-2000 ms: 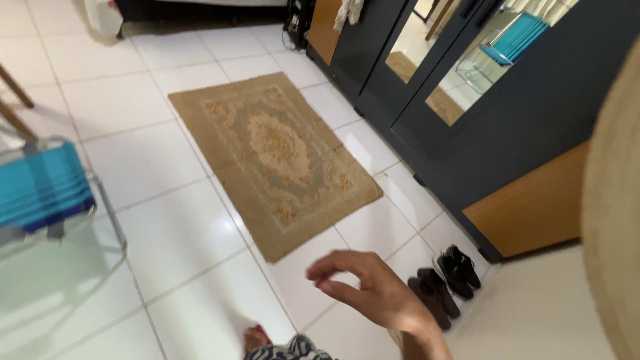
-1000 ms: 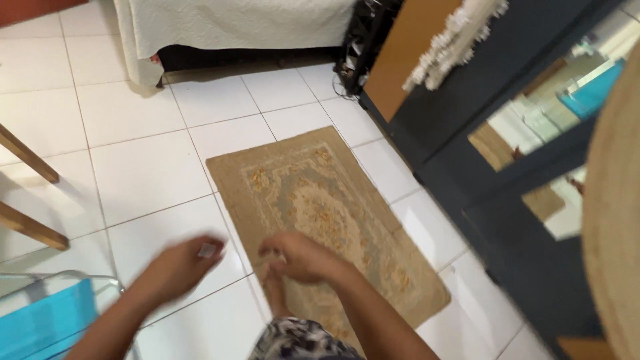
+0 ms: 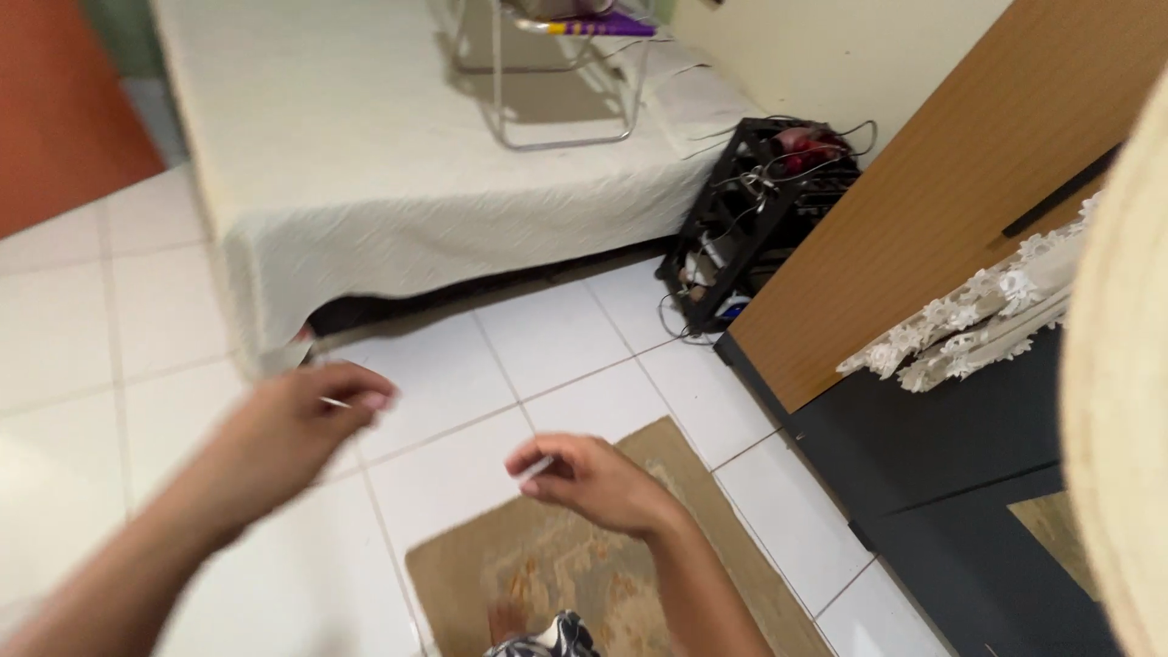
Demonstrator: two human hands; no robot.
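Observation:
My left hand [image 3: 315, 415] is raised above the white tiled floor [image 3: 438, 484], near the bed's front corner, its fingers curled toward the thumb. To its right, my right hand [image 3: 589, 484] hovers over the far edge of a patterned brown rug [image 3: 474, 557], thumb and fingers bent toward each other. A pale sliver shows between the digits of each hand; whether it is a thin object or floor seen through the gap is unclear. The hands are apart from each other and touch no furniture. Patterned black-and-white cloth [image 3: 557, 639] and a blurred foot show at the bottom.
Ahead stands a bed with a white cover [image 3: 438, 228], a metal-framed folding chair [image 3: 566, 143] on it. Right of it are a black rack [image 3: 721, 228] with cables and a wood-and-dark wardrobe [image 3: 876, 219] with lace-trimmed cloth [image 3: 976, 319] hanging. A pale curved edge [image 3: 1113, 365] blocks the far right.
The view has swung up toward the bed and rack. My left hand, out of sight two seconds ago, has come into view beside the right. The shoes seen earlier are out of view.

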